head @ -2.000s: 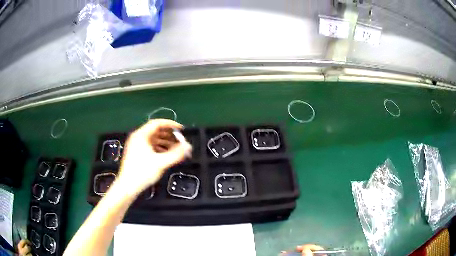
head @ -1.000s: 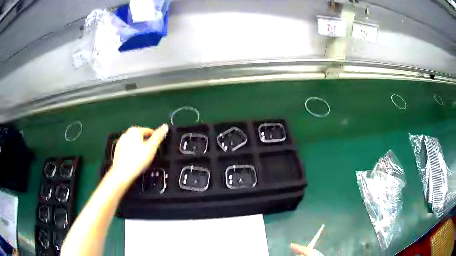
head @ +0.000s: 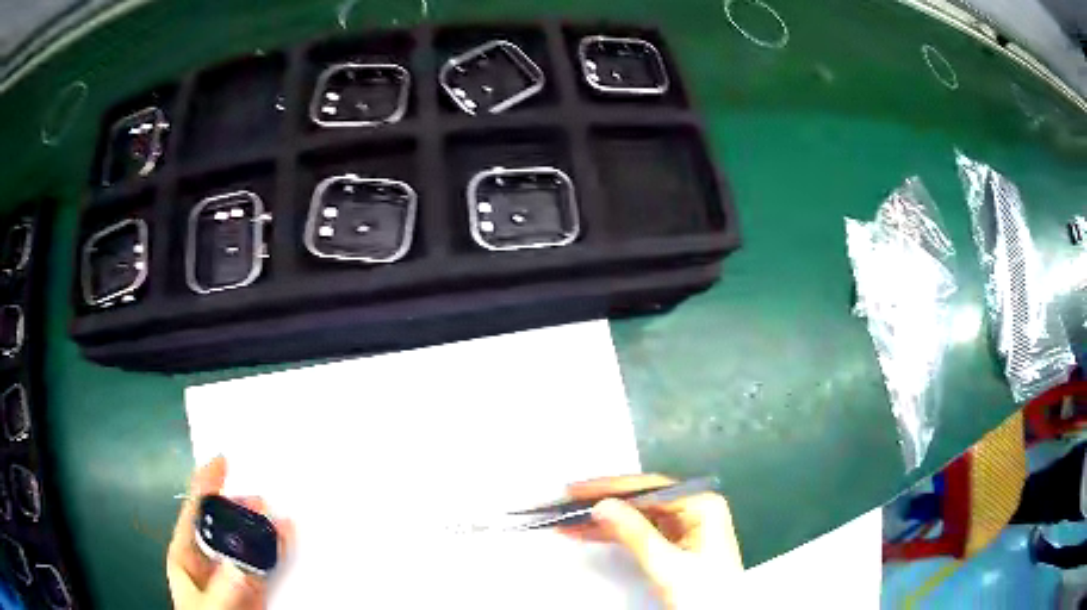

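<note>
My left hand (head: 205, 560) holds a black watch housing (head: 237, 533) with a silver rim over the left part of the white paper sheet (head: 405, 417), its inside facing up. My right hand (head: 668, 539) holds thin tweezers (head: 570, 512) like a pen, tips pointing left over the sheet, apart from the housing. The black foam tray (head: 393, 304) lies behind the sheet. Several housings sit in its pockets. The second pocket of the back row and the right pocket of the front row are empty.
Another foam tray (head: 45, 393) with housings runs along the left edge. Clear plastic bags (head: 912, 316) lie at right, one striped (head: 1013, 292). Tiny specks dot the green mat (head: 763, 399) right of the sheet. Red and yellow items stand past the bench edge at lower right.
My left hand has moved from the tray's back row to the sheet and now holds a housing. My right hand has come further into view with the tweezers. The camera view has shifted down.
</note>
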